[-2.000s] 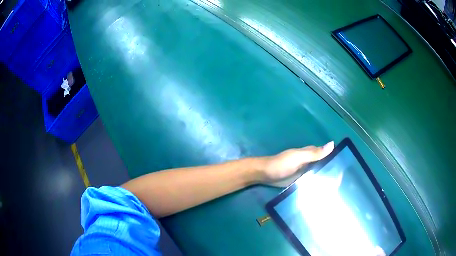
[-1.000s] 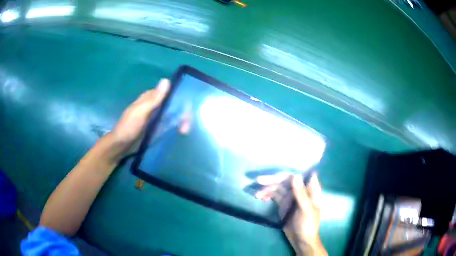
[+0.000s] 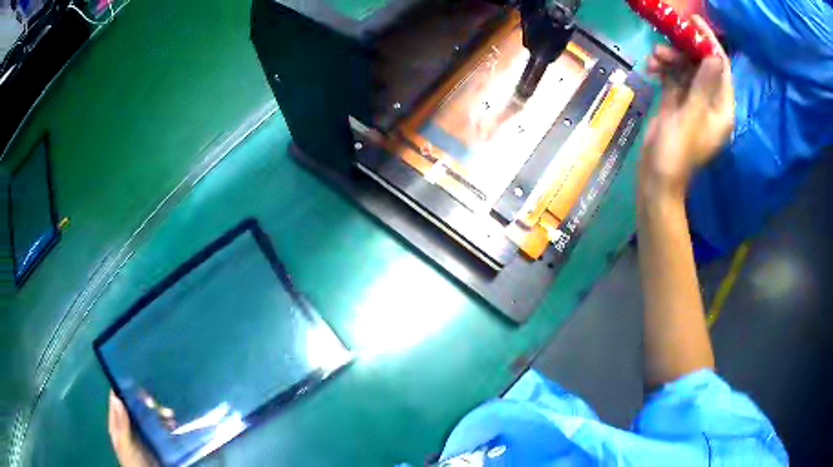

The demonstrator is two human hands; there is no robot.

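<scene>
A clear touch panel (image 3: 219,337) with a black border is at the lower left over the green mat. My left hand (image 3: 126,433) grips its lower left edge, mostly hidden or cut off. The panel's flex tail is not visible. The black fixture (image 3: 438,233) stands at upper centre, with its orange strip (image 3: 585,169) along the front. The dark clamp plunger (image 3: 539,64) is over the fixture's bright pressure plate (image 3: 484,119). My right hand (image 3: 690,123), somewhat blurred, is closed at the lower end of the red clamp handle (image 3: 671,23).
Another dark-bordered panel (image 3: 34,214) lies on the far strip at the left, its gold tab showing. A mat seam (image 3: 137,219) runs between it and the held panel. A person in a blue smock (image 3: 776,119) is close beyond the fixture at the upper right.
The view has swung toward the fixture. My right hand has left the panel and moved to the red handle. My left hand still holds the panel, now at the lower left.
</scene>
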